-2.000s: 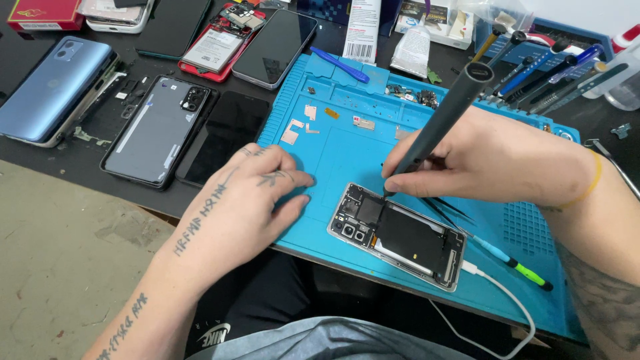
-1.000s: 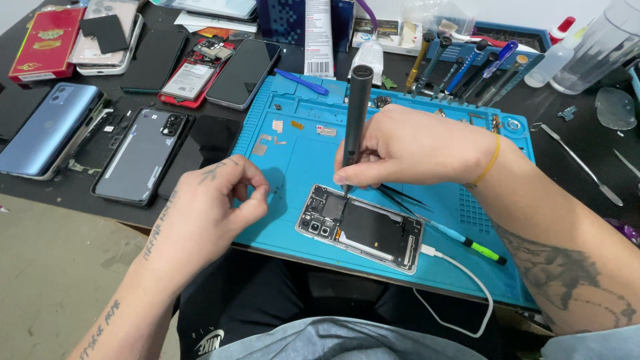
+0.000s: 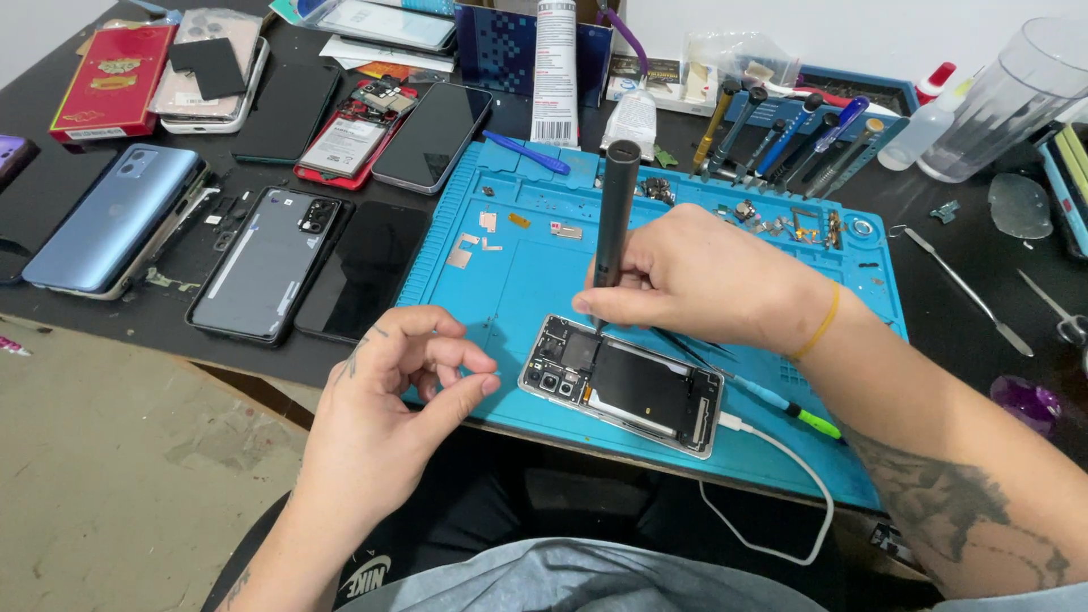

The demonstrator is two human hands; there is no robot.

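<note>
An opened smartphone (image 3: 646, 387) lies on a blue silicone repair mat (image 3: 510, 297), its inner parts exposed and a white charging cable (image 3: 782, 446) plugged into its right end. My right hand (image 3: 680, 272) is closed around a dark pen-shaped screwdriver (image 3: 617, 212), held upright with its tip at the phone's upper edge. Left of the phone, my left hand (image 3: 416, 391) hovers over the mat's front edge, fingers curled and thumb close to the index finger; whether something tiny is between them I cannot tell. Small metal shields (image 3: 461, 252) lie on the mat.
Several phones, among them a blue one (image 3: 119, 217) and a grey phone back (image 3: 265, 263), lie at the left. Behind the mat stand a white tube (image 3: 554, 76) and a rack of screwdrivers (image 3: 790, 127). A metal spudger (image 3: 969, 293) and tweezers lie to the right.
The left hand has lifted from the mat, its fingers curling and the thumb nearing the index finger. The right hand keeps the screwdriver at the phone, now more upright. The view has shifted.
</note>
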